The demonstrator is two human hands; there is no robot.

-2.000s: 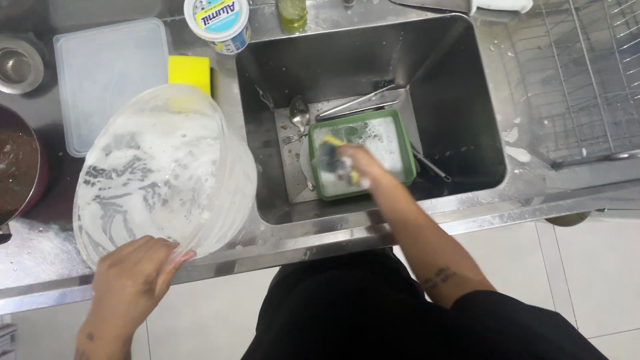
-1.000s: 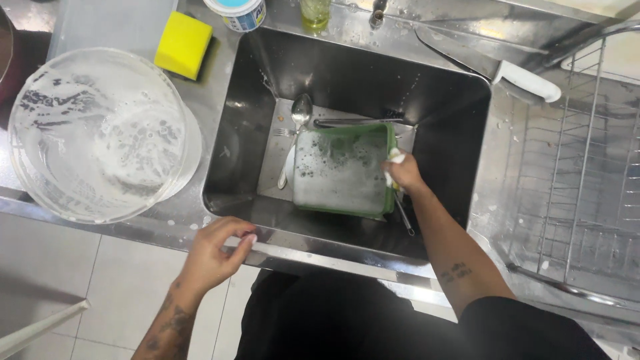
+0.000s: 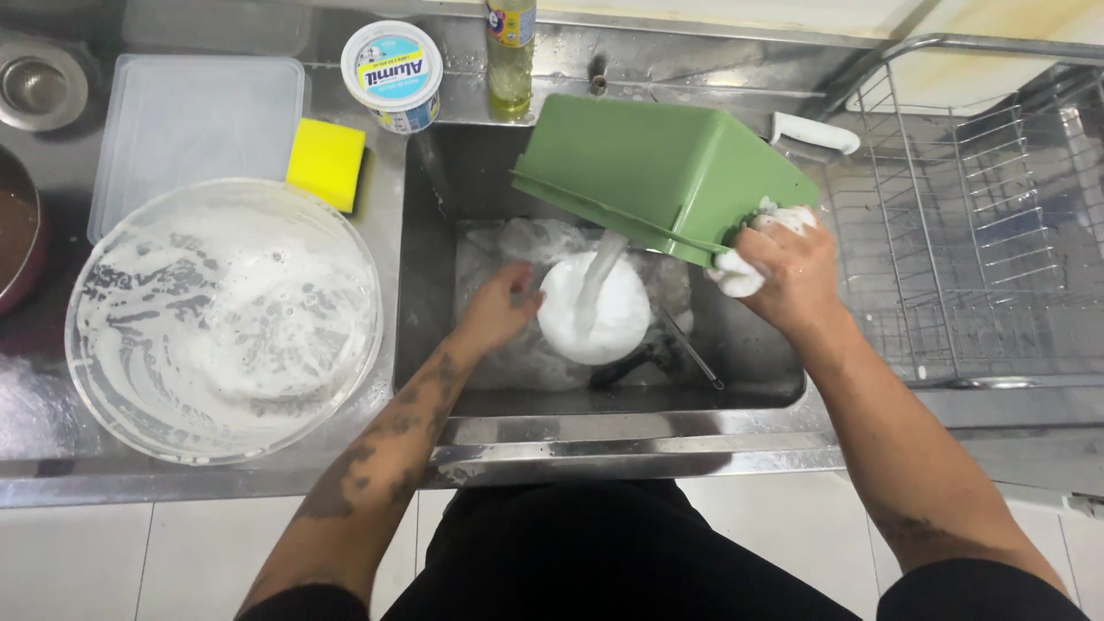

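My right hand (image 3: 789, 267), covered in suds, grips one end of a green plastic container (image 3: 630, 164), which is tipped over the steel sink (image 3: 742, 354). Soapy water pours from it onto a round white dish (image 3: 595, 315) in the basin. My left hand (image 3: 500, 306) is over the sink just left of that dish, its fingers apart and holding nothing. Beside the dish lie a thin metal utensil (image 3: 690, 349) and a dark object under the water. A large clear plastic bowl (image 3: 228, 323), coated inside with foam, stands on the counter at the left.
Behind the bowl are a translucent lid (image 3: 198, 129) and a yellow sponge (image 3: 328, 164). An Alumil tub (image 3: 392, 78) and a bottle of yellowish liquid (image 3: 511, 60) stand behind the sink. A white-handled knife (image 3: 815, 134) lies beside the wire dish rack (image 3: 949, 224) at the right.
My right hand has lifted and tipped the green container, which sat in the sink before. The white dish now shows below it. My left hand has moved from the sink's front edge to over the basin.
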